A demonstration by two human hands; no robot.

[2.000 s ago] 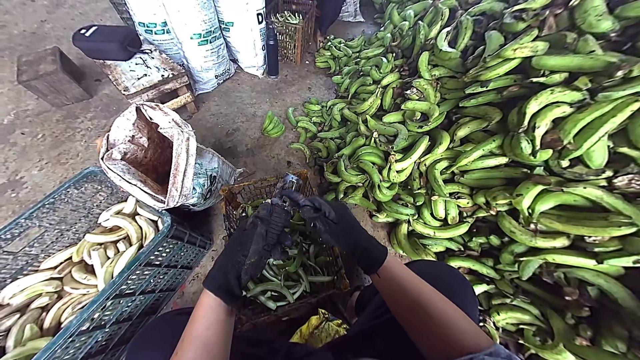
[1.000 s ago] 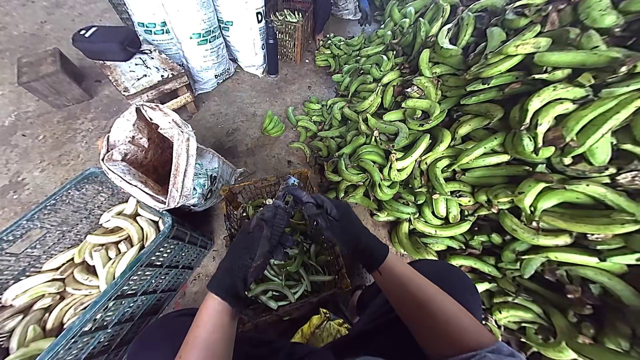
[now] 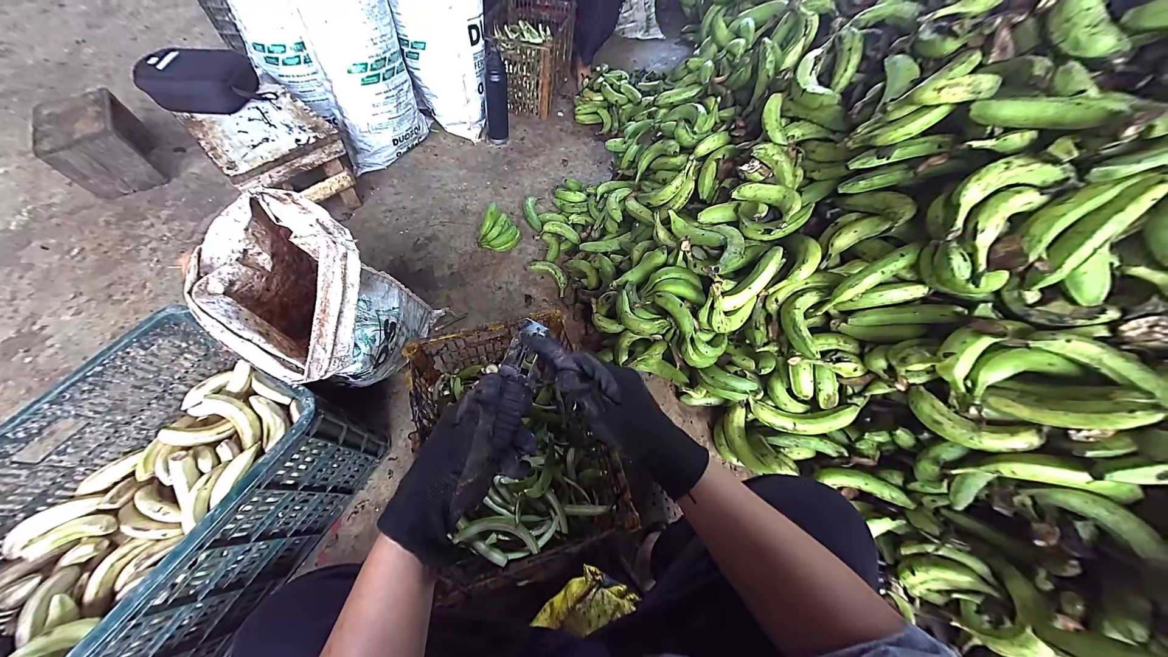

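Both my hands wear dark gloves and meet above a yellowish plastic crate (image 3: pixel 424 383) of green plantain peels (image 3: pixel 511 529). My left hand (image 3: pixel 470 456) is closed around a small tool whose tip (image 3: pixel 529 330) points up and away; its kind is not clear. My right hand (image 3: pixel 620 406) touches the upper part of that tool with its fingers, and whether it grips it I cannot tell. A large heap of green plantains (image 3: pixel 785 301) lies to the right. On the left, a green plastic crate (image 3: pixel 310 447) holds peeled plantains (image 3: pixel 173 474).
An open white sack (image 3: pixel 351 265) stands behind the green crate. Farther back are a wooden stool (image 3: pixel 265 137) with a black case (image 3: pixel 196 80), a wooden block (image 3: pixel 96 141), full white sacks (image 3: pixel 365 73), a dark bottle (image 3: pixel 496 96) and another crate (image 3: pixel 529 68). A small plantain bunch (image 3: pixel 498 228) lies on the floor.
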